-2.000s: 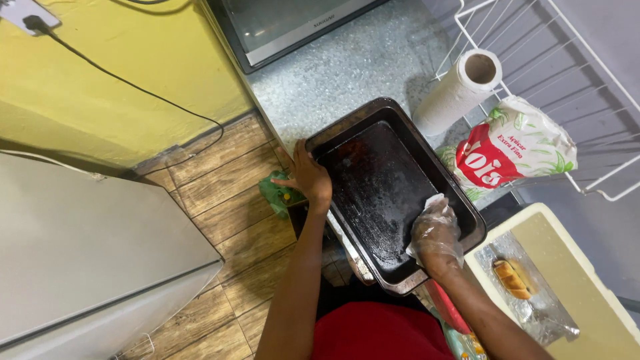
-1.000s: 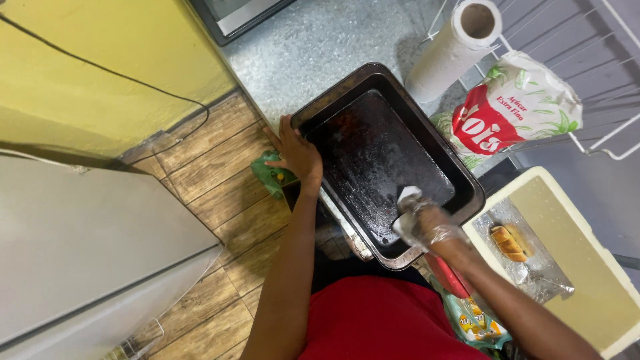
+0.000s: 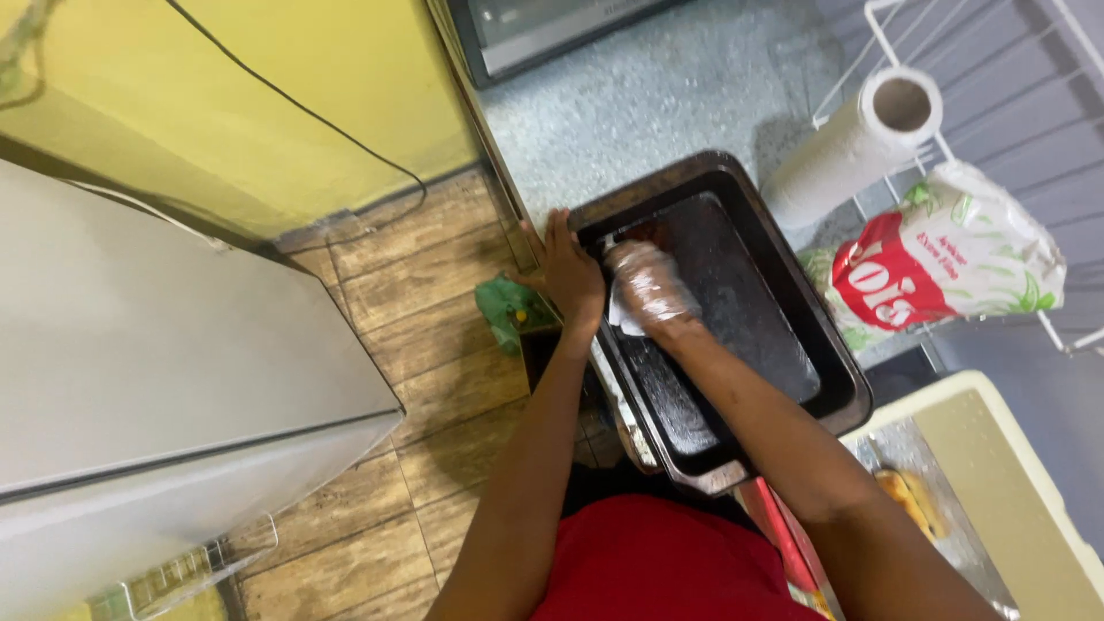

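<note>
A dark rectangular baking pan point(image 3: 742, 302) lies tilted across the counter edge, its inner base shiny and smeared. My left hand point(image 3: 569, 276) grips the pan's upper left rim, thumb spread outward and fingers along the edge. Inside the pan, near its left wall, is my right hand point(image 3: 647, 280), wrapped in a clear plastic glove and blurred. It presses a white paper towel point(image 3: 623, 312) against the base; part of the paper is hidden under the palm.
A paper towel roll point(image 3: 849, 155) and a sugar bag point(image 3: 957, 250) stand right of the pan, by a white wire rack point(image 3: 884, 39). A cream tray point(image 3: 992, 423) with bread on foil lies lower right. An appliance point(image 3: 561, 34) sits on the speckled counter point(image 3: 638, 112).
My right hand, with the white paper, has moved from the pan's lower right part to its upper left side. My left hand stays at the pan's left rim.
</note>
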